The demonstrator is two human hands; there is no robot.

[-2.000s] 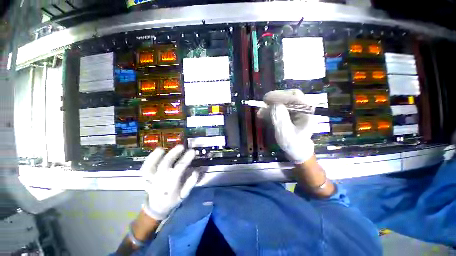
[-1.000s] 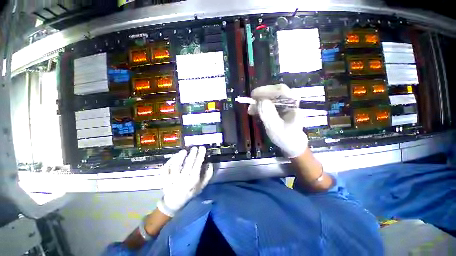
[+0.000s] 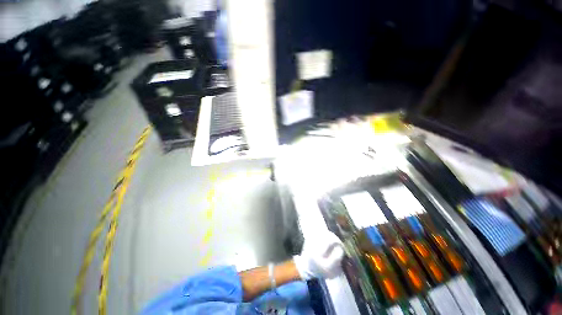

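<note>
A dark green circuit board (image 3: 361, 238) lies in its black carrier between the rails at the lower right. It has white blocks (image 3: 363, 208), small blue components (image 3: 374, 235) and rows of amber-orange transformers (image 3: 411, 273). The board's lower end is cut off by the picture's edge. My left hand (image 3: 321, 255), in a white glove, is at the near rail beside the board's near edge. It is blurred and its fingers look curled; whether they hold anything cannot be told. My right hand is out of the picture.
A brightly lit line section (image 3: 342, 154) lies beyond the board. A white-edged shelf (image 3: 202, 132) holds a keyboard and mouse. Dark bins (image 3: 175, 101) stand behind. Yellow-black tape (image 3: 117, 203) marks the floor. A blue-dotted sheet (image 3: 493, 224) lies beyond the far rail.
The view has swung left, towards the line's left end and the floor. My right hand, with its white stick, and the right-hand board have left the picture. My left hand's fingers now look more curled.
</note>
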